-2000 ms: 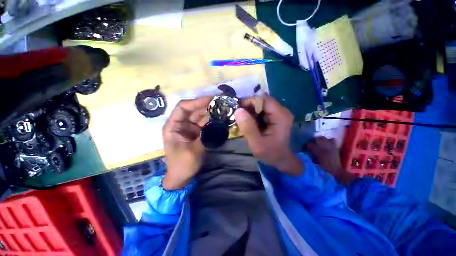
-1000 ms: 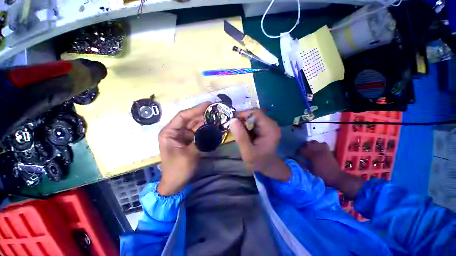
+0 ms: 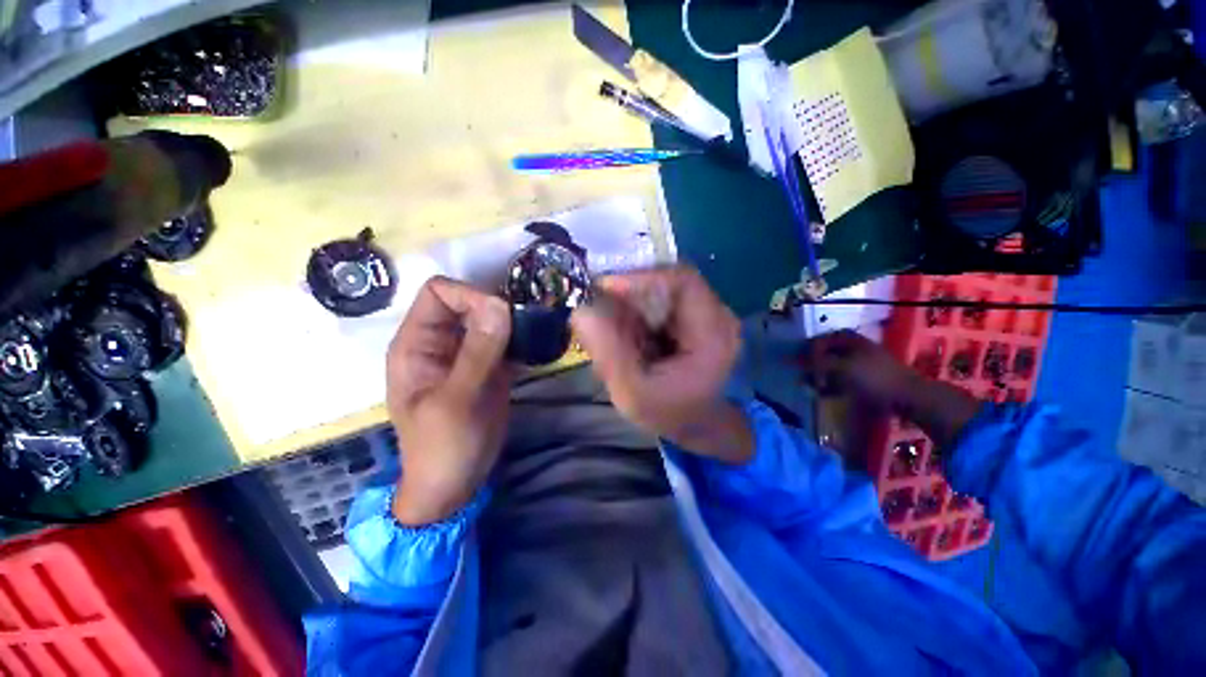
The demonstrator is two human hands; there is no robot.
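A round black unit (image 3: 546, 277) with a shiny open centre is held over the white paper, in front of me. My left hand (image 3: 454, 384) grips its left side with thumb and finger. A dark round flap or cover (image 3: 540, 336) hangs at its lower edge. My right hand (image 3: 657, 347) is at the unit's right side, fingers pinched around a small pale-handled tool (image 3: 653, 307), mostly hidden by the fingers. A second round black unit (image 3: 352, 275) lies on the paper to the left. A dark curved piece shows just above the held unit.
Loose black units (image 3: 117, 347) heap at left under a hanging dark tool (image 3: 113, 185). Iridescent tweezers (image 3: 595, 159), a blade tool (image 3: 644, 66) and a yellow dotted sheet (image 3: 846, 130) lie beyond. Another person's arm (image 3: 913, 384) reaches beside a red tray (image 3: 985, 344) at right.
My left thumb has moved up onto the unit's left side. The view has shifted, so bench things sit further left. The other person's hand has moved at the red tray, where another red section now shows.
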